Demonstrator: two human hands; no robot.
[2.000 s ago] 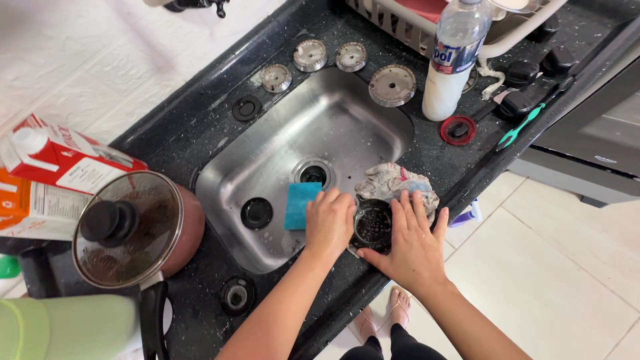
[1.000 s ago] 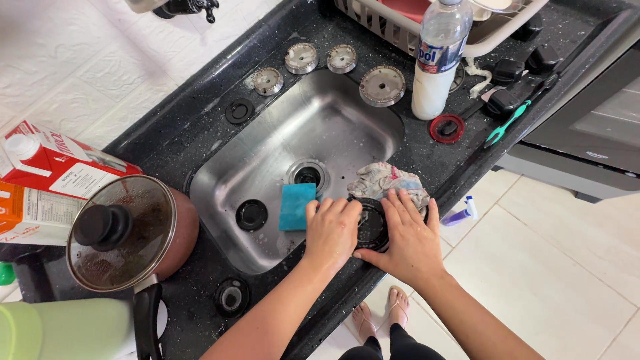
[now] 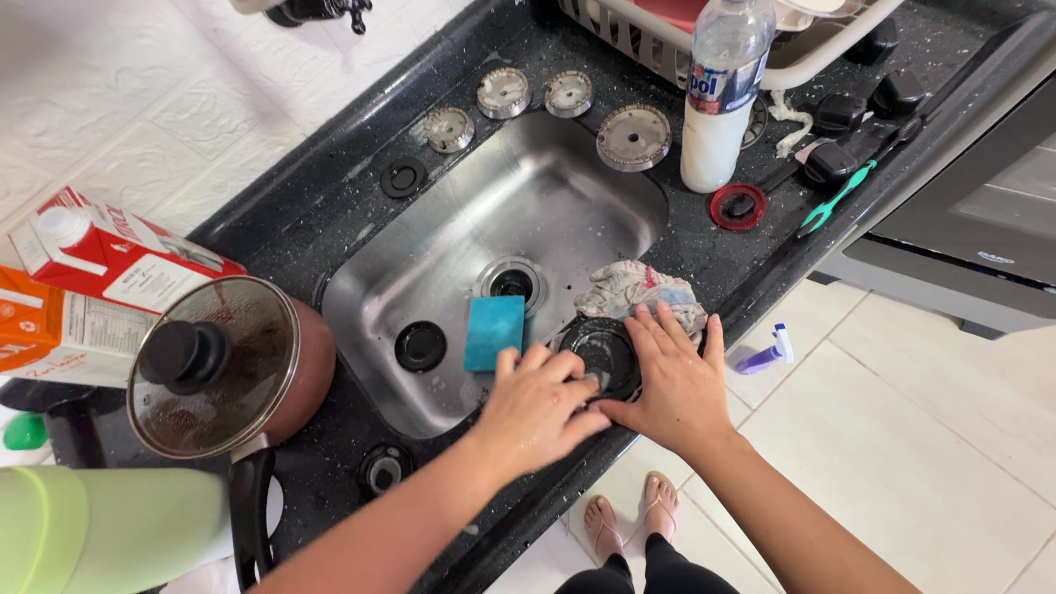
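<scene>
At the sink's near edge, a round black burner cap (image 3: 601, 355) lies beside and partly against a crumpled patterned cloth (image 3: 642, 289). My right hand (image 3: 676, 375) rests on its right side, fingers spread, fingertips over the cloth. My left hand (image 3: 540, 400) touches its lower left with bent fingers; whether something small is pinched there I cannot tell. A blue sponge (image 3: 494, 333) lies in the steel sink (image 3: 544, 206) just beyond my left hand, near the drain (image 3: 511, 280). A smaller black burner cap (image 3: 420, 346) is in the sink to the left.
Several metal burner heads (image 3: 634, 138) line the far rim. A bottle of white liquid (image 3: 724, 99), a red disc (image 3: 737, 206), a green toothbrush (image 3: 837, 198) and black knobs (image 3: 840, 113) stand or lie rightward. A lidded pot (image 3: 235, 363), cartons (image 3: 124, 252) and a green container (image 3: 115, 520) are left.
My left hand has shifted slightly over the burner cap, from beside the sponge's lower edge to the cap's lower left. My right hand stays at the cap's right side.
</scene>
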